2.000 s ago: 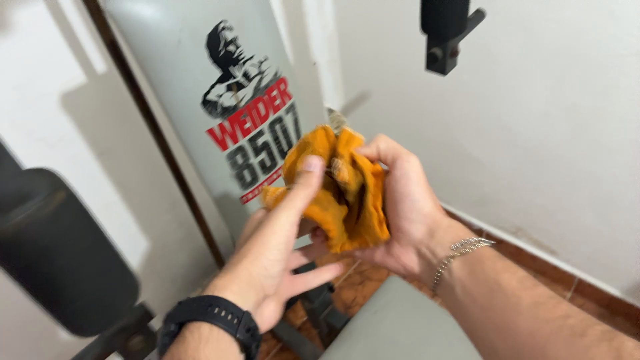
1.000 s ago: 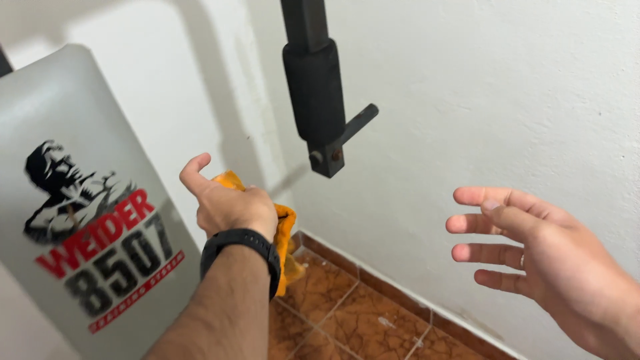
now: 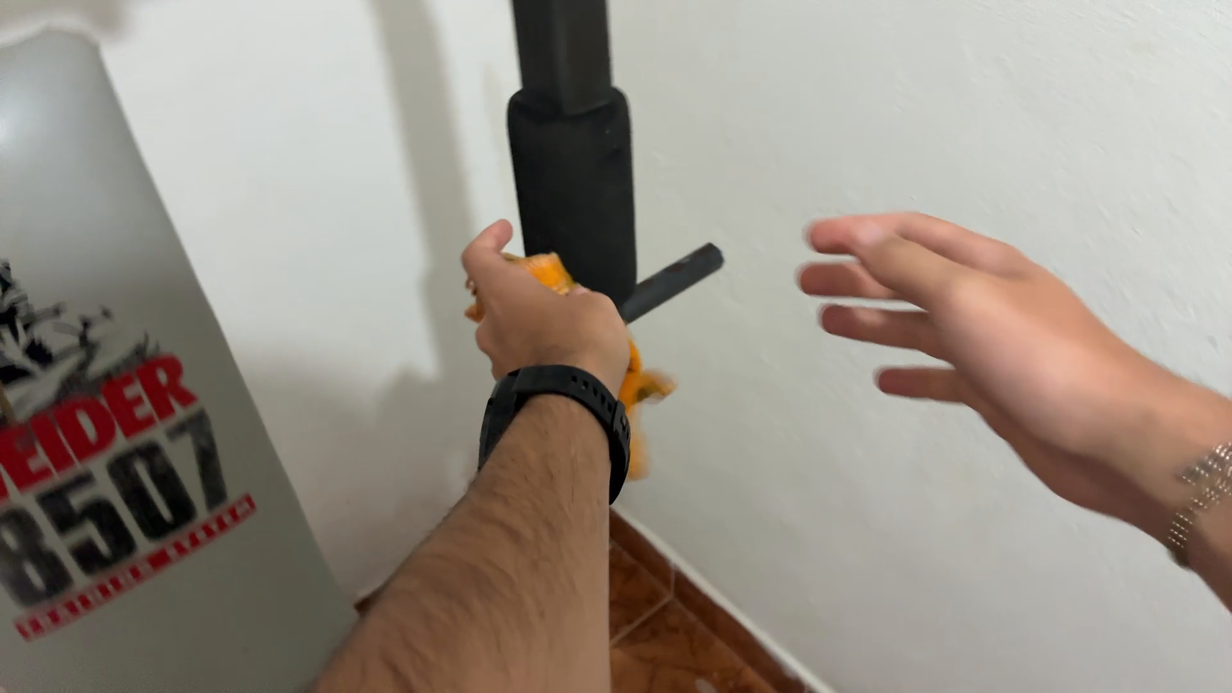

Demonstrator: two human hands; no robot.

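Note:
My left hand (image 3: 549, 313), with a black watch on its wrist, holds a crumpled orange cloth (image 3: 635, 385). Part of the cloth shows above the fingers, and a loose end hangs to the right of the wrist. Hand and cloth are at the lower end of a black foam roller pad (image 3: 573, 183) on an upright metal bar; whether they touch it is hidden. A short dark metal peg (image 3: 679, 279) sticks out to the right beside the hand. My right hand (image 3: 991, 327), a chain bracelet on its wrist, hovers at the right with fingers apart and nothing in it.
A grey Weider backrest pad (image 3: 173, 318) with printed lettering leans at the left. White walls (image 3: 914, 115) stand behind the bar and on the right. Brown floor tiles (image 3: 664, 645) with a tiled skirting show at the bottom.
Two seconds ago both hands were on the cloth; the right hand has let go and moved away. The left hand has carried the cloth to the roller pad. The view has swung right.

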